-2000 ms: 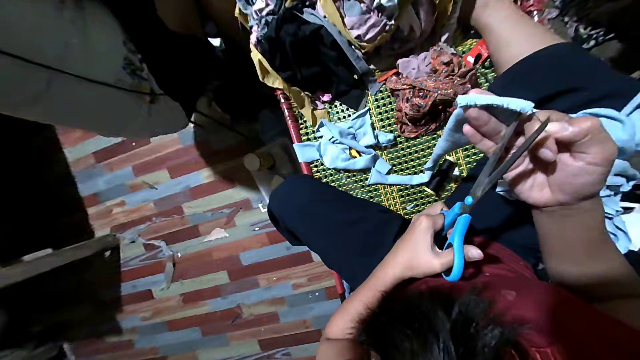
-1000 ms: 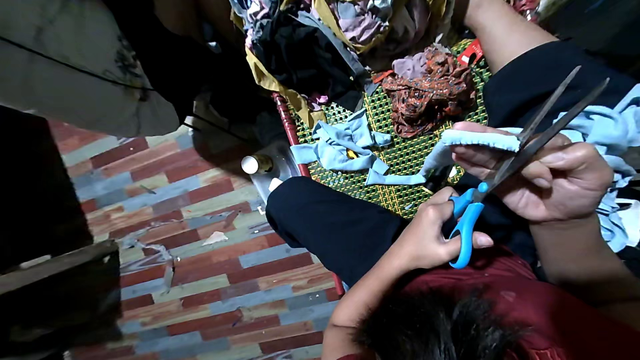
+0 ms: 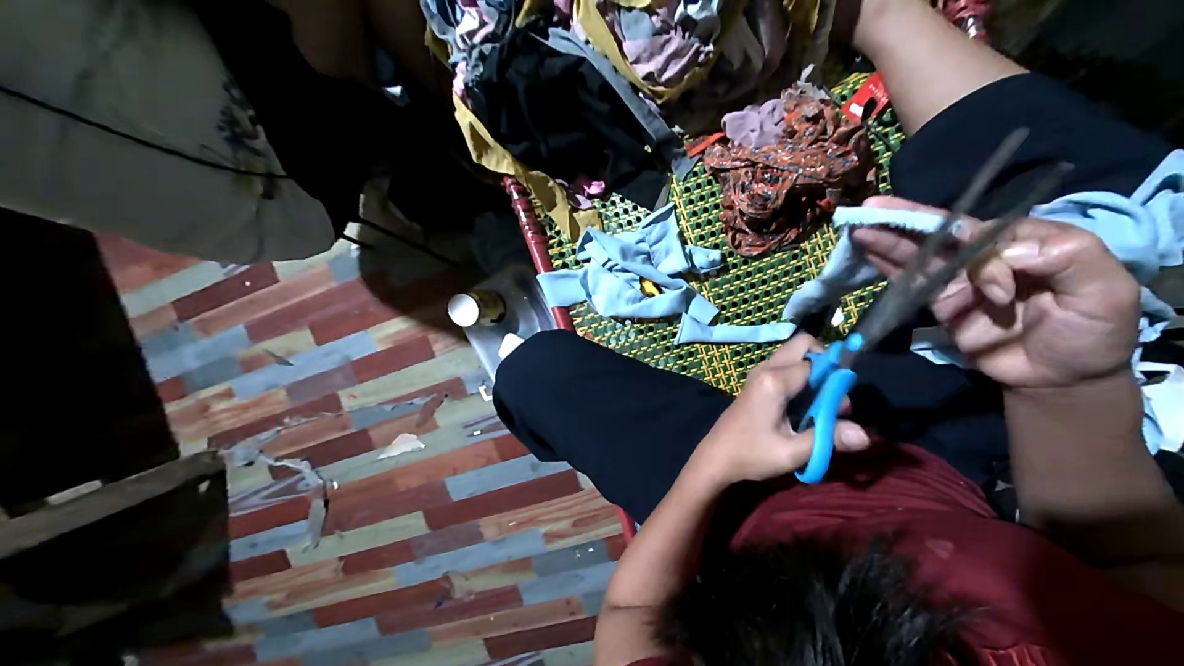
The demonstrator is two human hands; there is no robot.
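My left hand point(image 3: 772, 421) grips the blue handles of a pair of scissors point(image 3: 828, 398). The slightly parted metal blades point up and right, crossing in front of the fingers of my right hand point(image 3: 1045, 296). That hand pinches a light blue fabric strip point(image 3: 888, 219) with a pale, rough-looking edge, and the blades cross its right end; whether they cut it cannot be told. The strip hangs down toward the woven seat point(image 3: 740, 356). On the seat lie light blue fabric scraps point(image 3: 638, 268) and a bundle of patterned rust-red cloth point(image 3: 786, 176). More light blue cloth point(image 3: 1105, 217) lies right of my right hand.
A large pile of mixed cloth point(image 3: 592, 92) covers the far side of the seat, which has a red frame point(image 3: 532, 231). A can point(image 3: 476, 308) stands left of my dark-trousered knee. Scraps point(image 3: 402, 446) lie on the plank-patterned floor. A wooden edge point(image 3: 102, 504) is at lower left.
Compared with two seconds ago, the scissors' blades reach farther up beyond my right hand. Over the last second their tips have shifted slightly left and down. Both hands keep their holds.
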